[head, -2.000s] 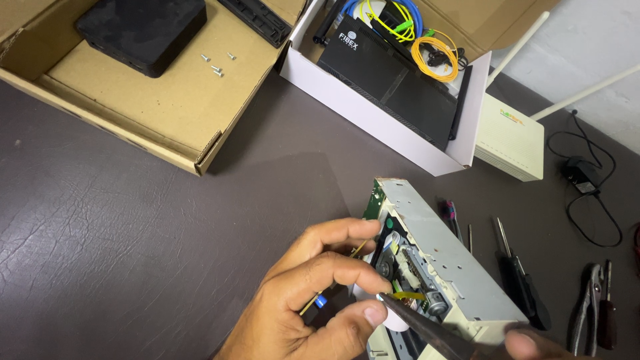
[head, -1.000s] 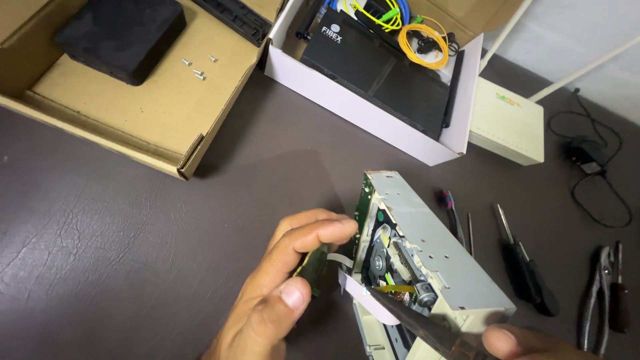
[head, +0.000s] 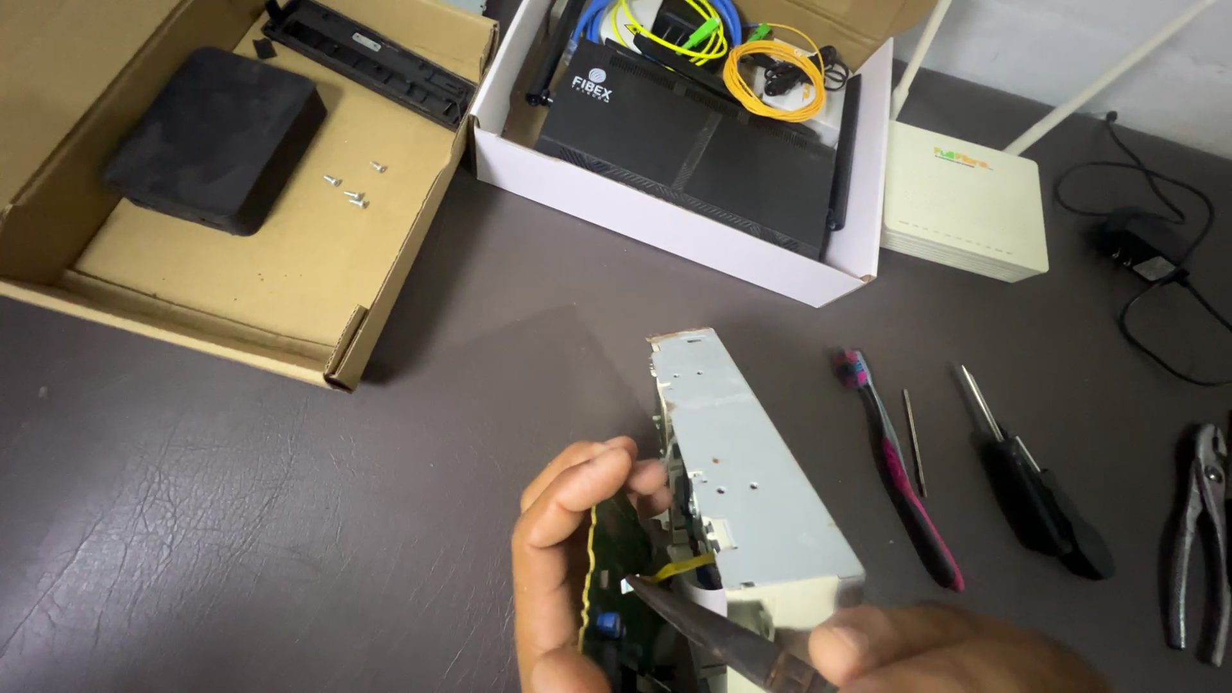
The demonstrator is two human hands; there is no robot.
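An optical disc drive (head: pixel 756 452) with a grey metal case stands on its side at the lower middle. My left hand (head: pixel 568 558) holds a green circuit board (head: pixel 621 568), with a small blue part on it, beside the drive's left side. My right hand (head: pixel 924 650) grips a dark, narrow-tipped tool (head: pixel 717 630), its kind unclear. The tool's tip is at the white end of a yellow flat ribbon cable (head: pixel 685 567) that runs from the drive toward the board. The drive's lower end is partly hidden by the tool and my right hand.
A toothbrush (head: pixel 900 472), a thin metal rod (head: pixel 914 443), black-handled screwdrivers (head: pixel 1044 500) and pliers (head: pixel 1198 539) lie at right. Farther back are a cardboard box (head: pixel 289 346) with several screws (head: pixel 353 196), a white box (head: pixel 674 226) with a black router (head: pixel 693 144), and a white router (head: pixel 962 197).
The circuit board has turned more face-on beside the drive. The tool's tip has moved from the drive's opening to the end of the yellow ribbon cable.
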